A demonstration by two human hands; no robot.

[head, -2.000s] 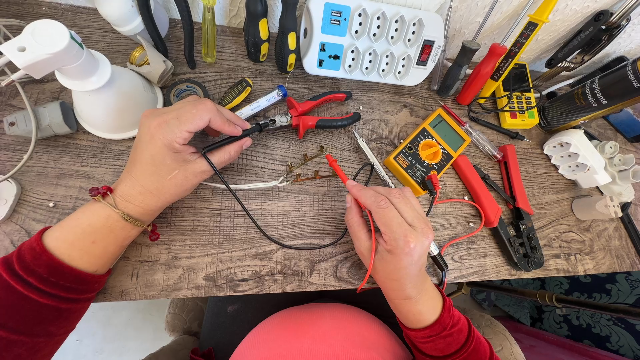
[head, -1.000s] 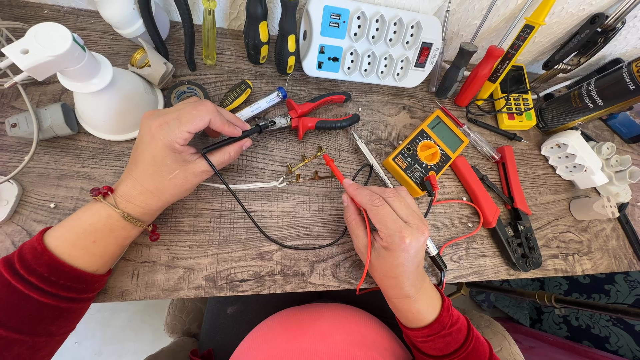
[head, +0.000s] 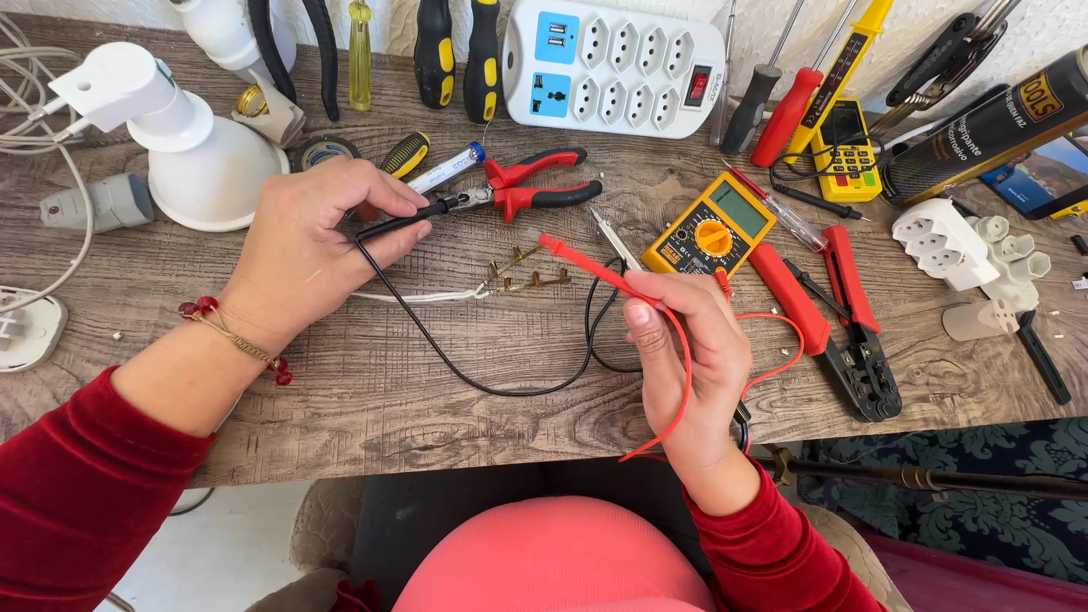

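Between thumb and fingers, my left hand (head: 327, 238) holds the black test probe (head: 404, 223), near the jaws of red and black pliers (head: 540, 183). The red test probe (head: 595, 269) is in my right hand (head: 693, 357), its tip end at the brass contact strips (head: 527, 276). These strips lie on the wooden table, joined to a white two-core cable (head: 425, 297). Beyond my right hand lies a yellow digital multimeter (head: 711, 229) with a red lead plugged in; its display reading cannot be made out. A soldering iron (head: 614, 238) or similar pointed tool lies beside my right fingers.
A multi-outlet power strip (head: 614, 72) lies at the back. A crimping tool (head: 850, 340), screwdrivers (head: 786, 115) and a spray can (head: 986, 123) are on the right. A white lamp (head: 208, 170) and grey plug (head: 98, 204) lie left. The table's front edge (head: 510, 467) runs below my hands.
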